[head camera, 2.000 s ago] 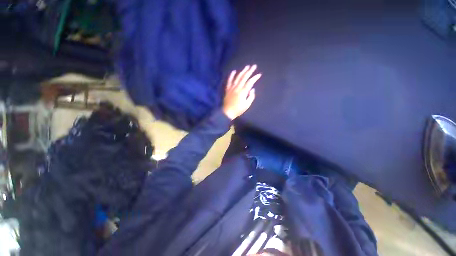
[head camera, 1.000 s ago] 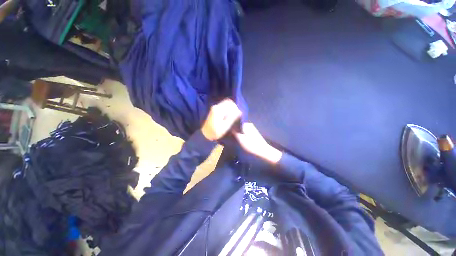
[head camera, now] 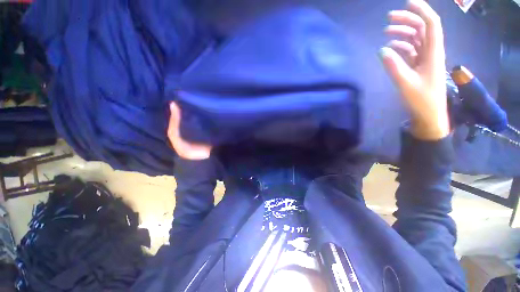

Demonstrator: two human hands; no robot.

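Note:
A navy-blue garment piece [head camera: 268, 68] is in front of me at the table's near edge, blurred, its near edge hanging toward me. My left hand [head camera: 185, 134] is at its near left corner, with the thumb side showing and the other fingers hidden by the cloth; it holds that corner. My right hand [head camera: 419, 65] is raised over the table right of the piece, fingers apart and slightly curled, holding nothing. The steam iron [head camera: 476, 97], with blue-wrapped handle and orange-brown tip, stands just right of my right hand, its soleplate mostly hidden.
A large crumpled navy garment pile [head camera: 108, 85] hangs over the table's left edge. A black garment heap [head camera: 80, 239] lies on the floor at lower left, near a stool frame [head camera: 34, 171]. A ribbed hose [head camera: 504, 136] runs right from the iron. A brown box [head camera: 484, 274] is at lower right.
The hands have parted from the pile's near edge. A blue piece now lies before me, held by my left hand. My right hand has moved right and up, near the iron. The view has shifted.

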